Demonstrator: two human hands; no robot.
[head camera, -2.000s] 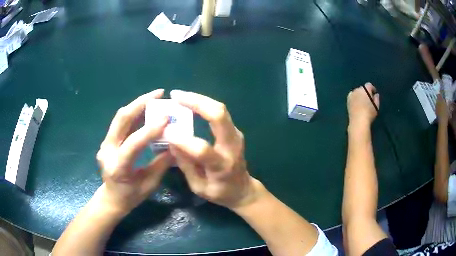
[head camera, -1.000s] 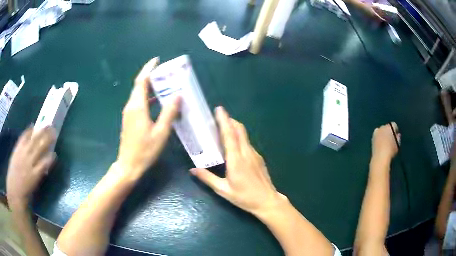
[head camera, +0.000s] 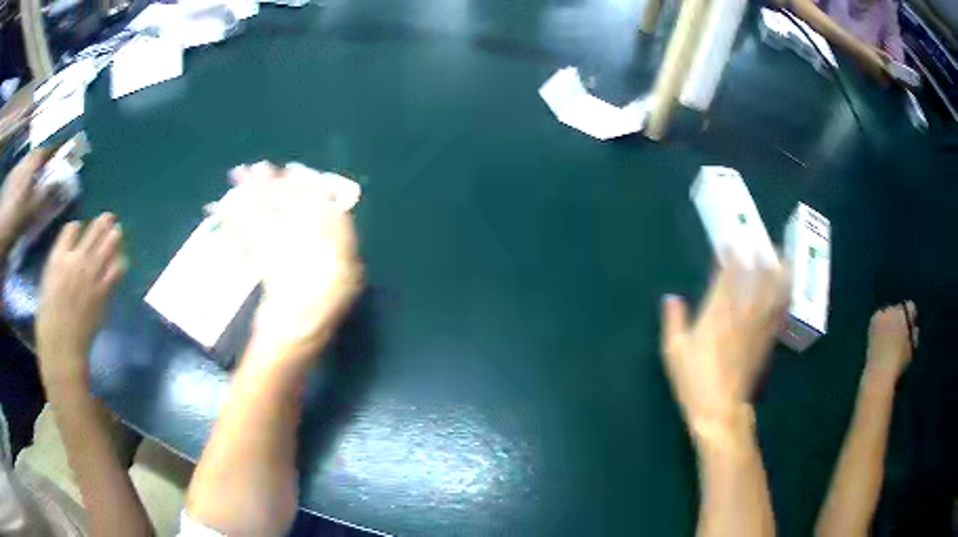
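My left hand (head camera: 310, 278) is blurred over the upper right end of white open cartons (head camera: 208, 281) at the left. They look like one wide block with raised flaps, and its fingers seem to grip them. My right hand (head camera: 725, 341) is at the lower end of a closed white carton (head camera: 733, 210) with a small green mark. Its fingertips overlap that end and its thumb is spread away to the left. Another closed white carton (head camera: 807, 275) lies just to the right. The contact under both hands is partly hidden.
Another person's hand (head camera: 82, 273) is at the left, another (head camera: 893, 334) at the right. A bent white paper (head camera: 594, 108) lies by a pale post (head camera: 675, 73). White sheets (head camera: 147, 63) lie at the far left. The green tabletop (head camera: 473, 315) has a curved front edge.
The carton held between both my hands now lies beside the other closed carton. My left hand has moved onto the open cartons. The view has shifted left, and the neighbour's left-side hand is off the cartons.
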